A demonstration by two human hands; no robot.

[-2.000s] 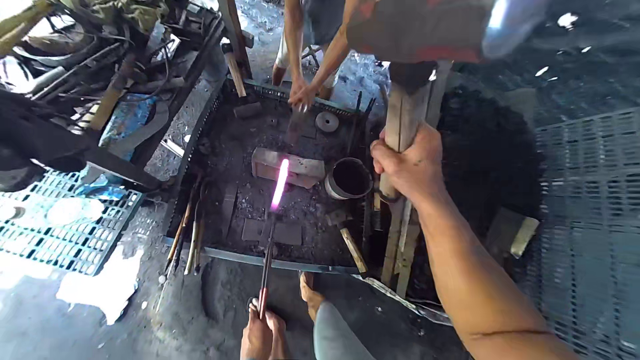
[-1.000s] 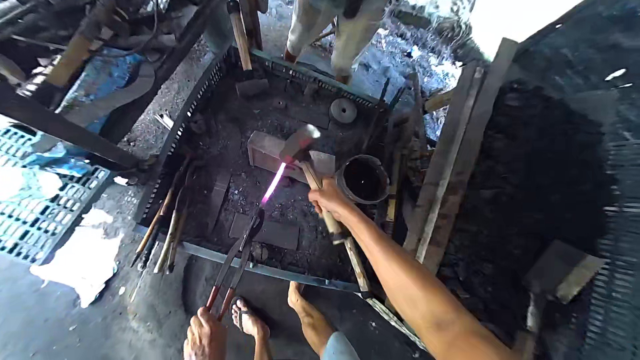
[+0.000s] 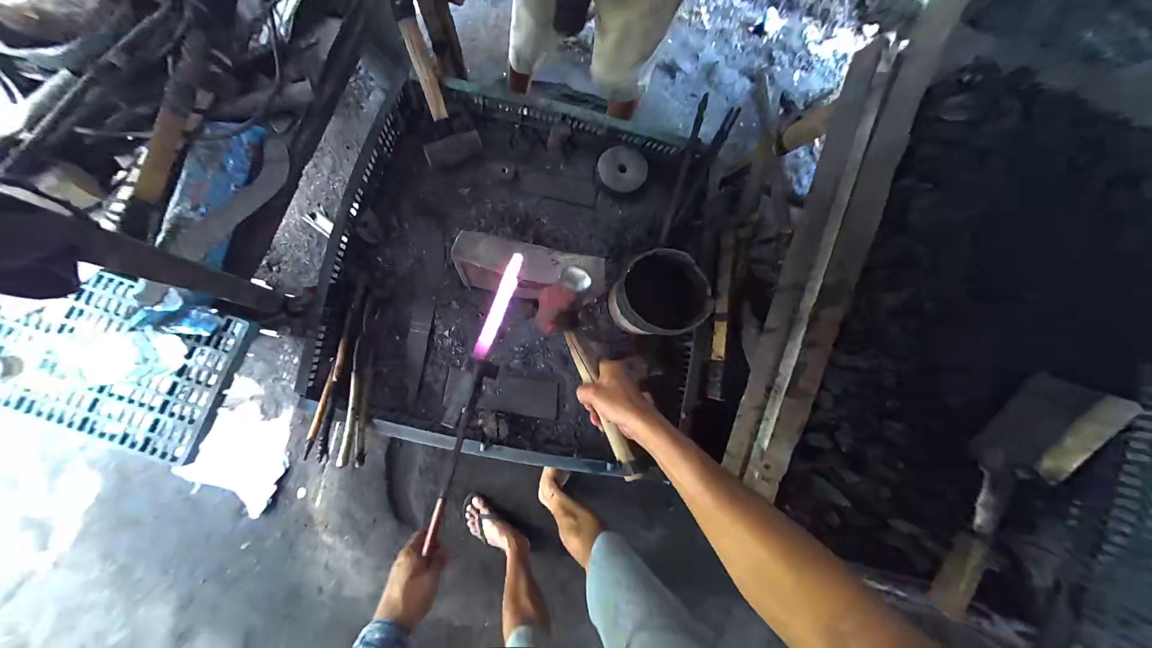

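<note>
My left hand [image 3: 414,576] is closed around the handles of long metal tongs [image 3: 457,450] at the bottom. The tongs' jaws grip a glowing hot metal bar [image 3: 499,306], whose far end overlaps the view of a steel anvil block [image 3: 540,263]; whether it touches the block I cannot tell. My right hand [image 3: 619,400] grips the wooden handle of a hammer [image 3: 562,297]. The hammer's head is just right of the bar, at the near right edge of the block. A round bucket [image 3: 661,292] stands right of the hammer.
A sledgehammer [image 3: 453,148] leans at the pit's back left, and a holed metal disc [image 3: 622,168] lies at the back. Long-handled tools [image 3: 351,387] rest on the left edge. Wooden beams [image 3: 814,261] flank the right side. Another person's legs [image 3: 621,54] are beyond the far edge.
The hammer, raised high two seconds ago, was over the block one second ago and is now lower, at its near side. The other person's hands, seen over the pit at first, are out of view.
</note>
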